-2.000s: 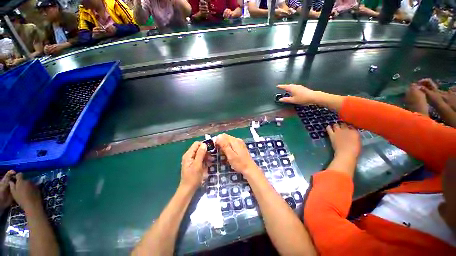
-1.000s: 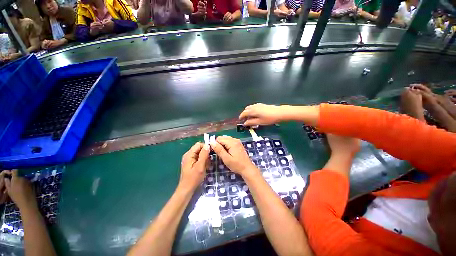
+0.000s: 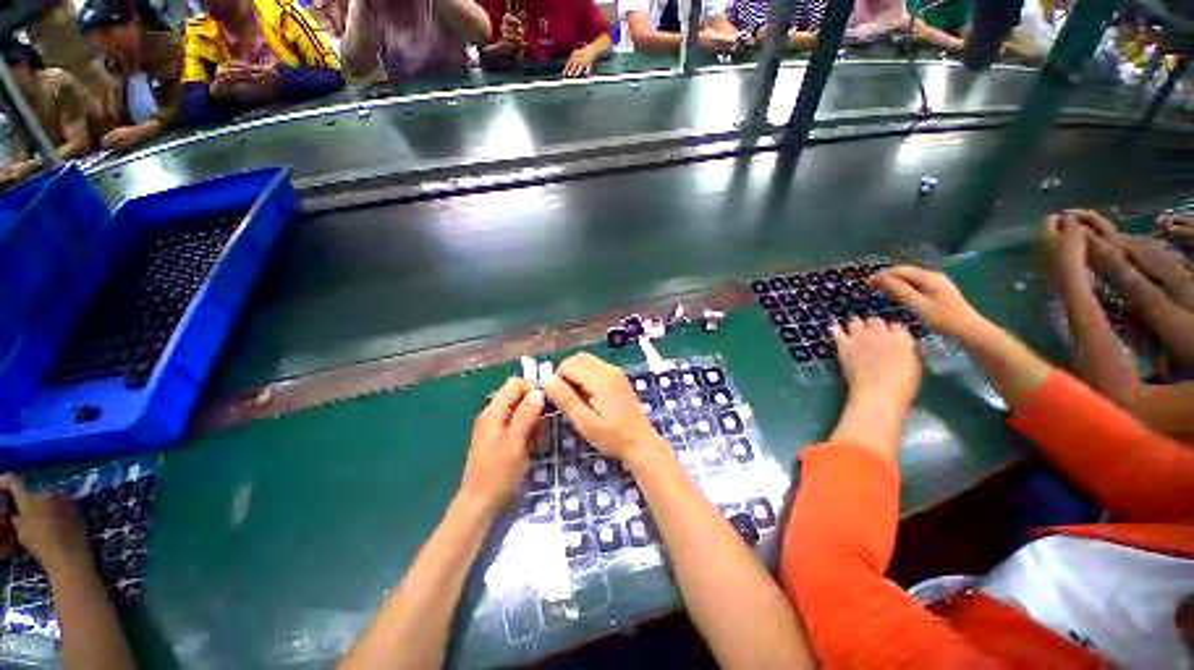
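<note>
My left hand [image 3: 502,439] and my right hand [image 3: 600,403] meet fingertip to fingertip above the upper left part of the adhesive backing sheet [image 3: 563,613]. Small white tabs [image 3: 538,372] stick up between my fingertips. Any part under the tabs is hidden by my fingers. The sheet is clear and shiny, with rows of black squares with pale centres [image 3: 708,425]; its lower left places look clear. Small dark parts [image 3: 625,333] and a white strip [image 3: 652,353] lie at the sheet's top edge.
A blue tote [image 3: 249,282] with rows of dark parts is at the left. A person in orange [image 3: 858,537] works at another sheet [image 3: 801,314] on the right. A neighbour's hand [image 3: 50,530] is at the lower left. The conveyor belt [image 3: 524,242] runs beyond, with people along its far side.
The dark part seen earlier between my fingertips no longer shows; white tabs show there. The person in orange has drawn an arm back to their sheet, and dark parts lie near my sheet's top.
</note>
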